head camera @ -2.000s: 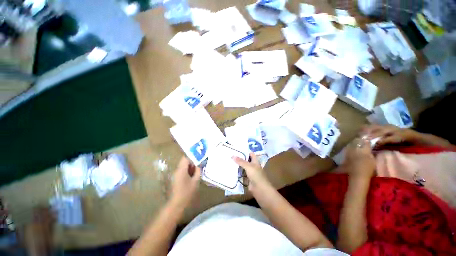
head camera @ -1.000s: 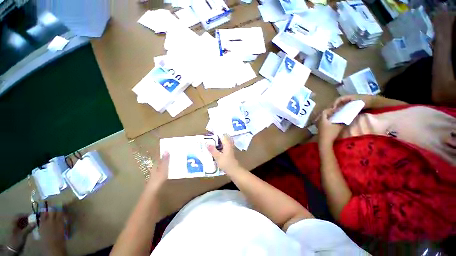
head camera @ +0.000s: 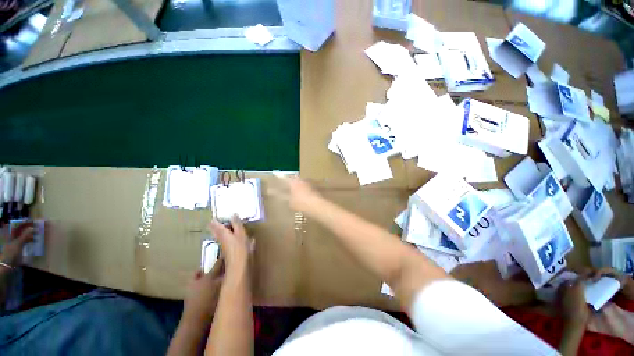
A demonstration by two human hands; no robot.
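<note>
Two blister trays with black cord loops at their far ends lie side by side on the brown cardboard: a left one (head camera: 189, 188) and a right one (head camera: 236, 198). My left hand (head camera: 233, 231) has its fingertips closed at the near edge of the right tray, which rests on the cardboard. My right hand (head camera: 296, 192) is blurred, to the right of the trays, fingers stretched out, with nothing seen in it.
Another person's hands (head camera: 205, 278) are beside my left forearm, at a white item (head camera: 209, 255). A large heap of white leaflets (head camera: 424, 118) and blue-marked cartons (head camera: 455, 208) covers the right side. Other hands work at both edges. A green surface (head camera: 153, 111) lies beyond.
The view has swung left. The carton with the blue square is out of my hands. My left hand has moved to the right tray, and my right hand has reached out over the cardboard.
</note>
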